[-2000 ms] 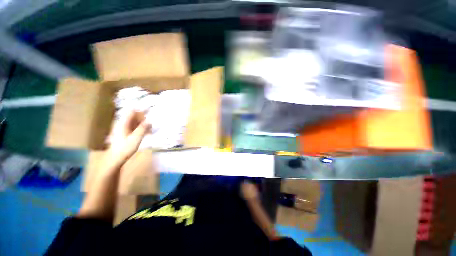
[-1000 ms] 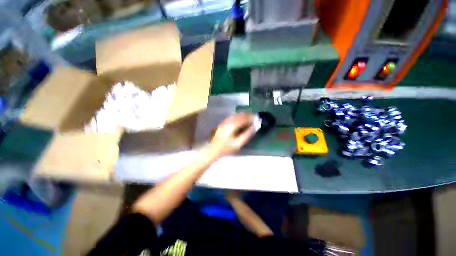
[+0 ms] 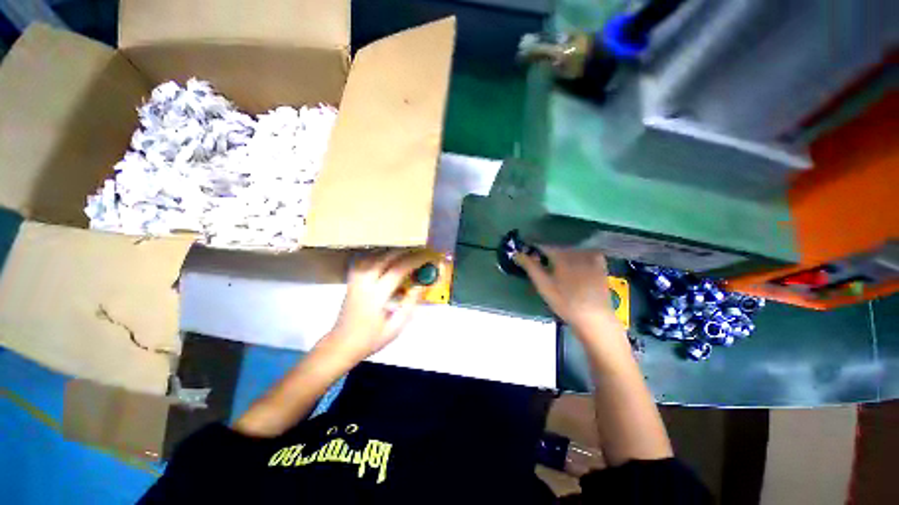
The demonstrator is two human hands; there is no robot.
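Observation:
My left hand (image 3: 380, 296) rests at the left yellow button box with its green button (image 3: 427, 274), fingers apart, with nothing seen in it. My right hand (image 3: 577, 286) reaches to the black round fixture (image 3: 507, 252) on the green base plate; its fingertips touch a small dark, shiny and whitish part there, and whether they grip it is hidden. The right yellow button box (image 3: 620, 299) is partly behind my right hand. Shiny metal rings (image 3: 705, 311) lie piled right of the press. White plastic bladed parts (image 3: 217, 178) fill the large open carton (image 3: 384, 148).
The green press head (image 3: 651, 197) with its grey block overhangs the fixture's right side. An orange control box (image 3: 848, 207) stands right of it. A white strip (image 3: 473, 345) runs along the bench's front edge. Brown cartons (image 3: 818, 454) stand below at the right.
My left hand has moved from the fixture back to the left button box. My right hand has come up from below the bench to the fixture. The view has shifted closer to the bench.

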